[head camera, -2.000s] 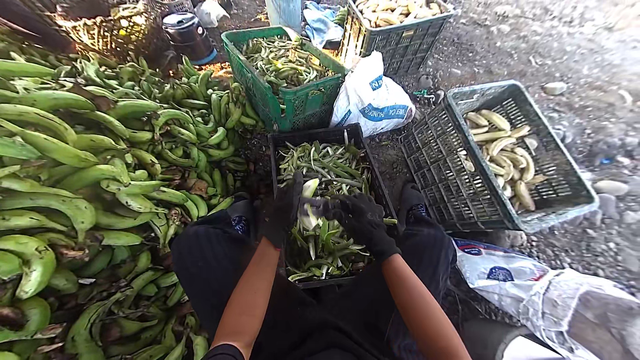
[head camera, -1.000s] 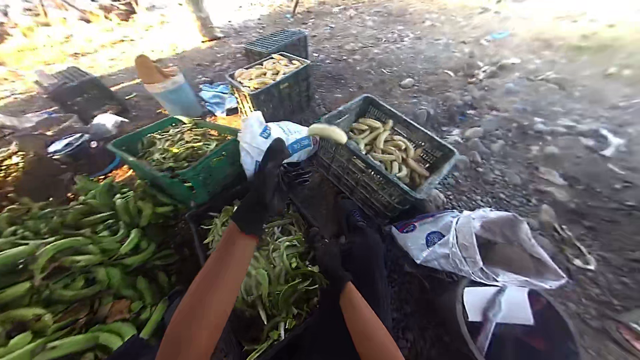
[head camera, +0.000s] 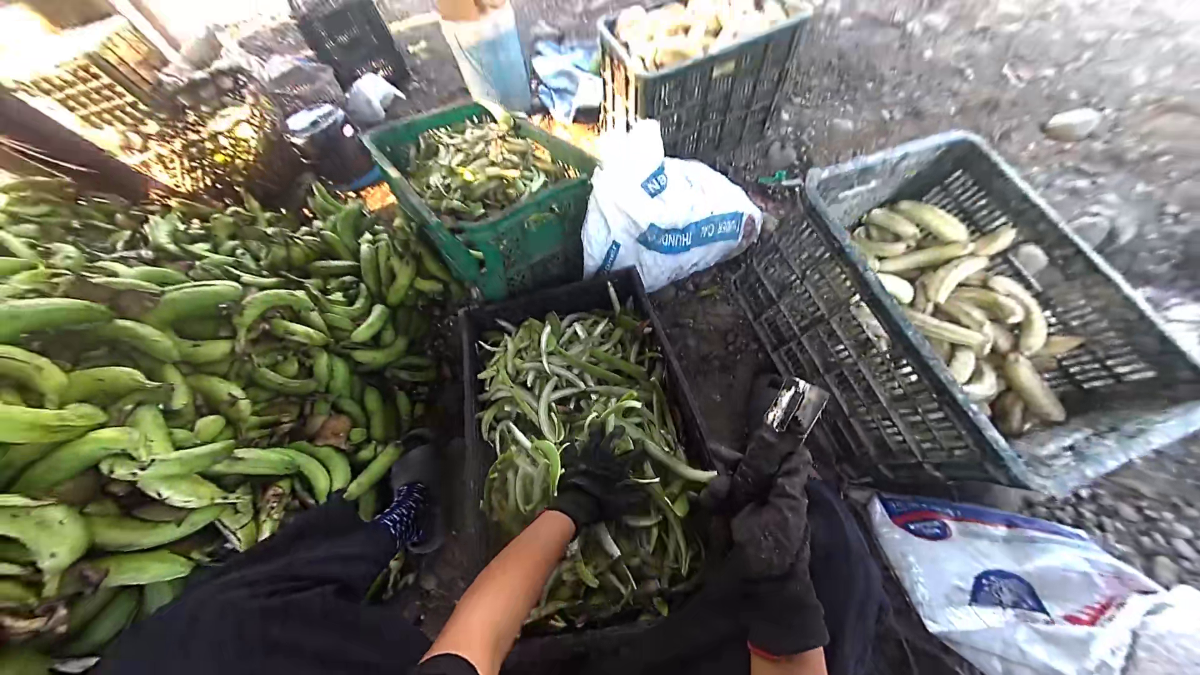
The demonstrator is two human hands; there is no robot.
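Note:
My left hand [head camera: 600, 478], in a dark glove, rests among the green peels [head camera: 572, 375] in a black plastic crate [head camera: 670, 394] between my legs; its fingers are partly hidden, so whether it grips a peel is unclear. At the crate's right side my right hand [head camera: 773, 516], gloved too, is closed around a small tool with a shiny metal end [head camera: 795, 407]. Unpeeled green plantains [head camera: 122, 394] lie in a large heap on the left. Peeled plantains [head camera: 966, 300] lie in a tilted dark crate [head camera: 1078, 459] on the right.
Behind the black crate stand a green crate [head camera: 525, 248] of peels and a white sack [head camera: 694, 211]. Farther back are a full crate of peeled plantains [head camera: 712, 94], a pale blue bucket [head camera: 489, 56] and a dark pot [head camera: 328, 145]. Another sack [head camera: 1012, 572] lies at the lower right on gravel.
A second ago my left hand was raised near the white sack, with a peeled plantain in the air by the right crate; now that hand is down in the peels. The view has swung back left.

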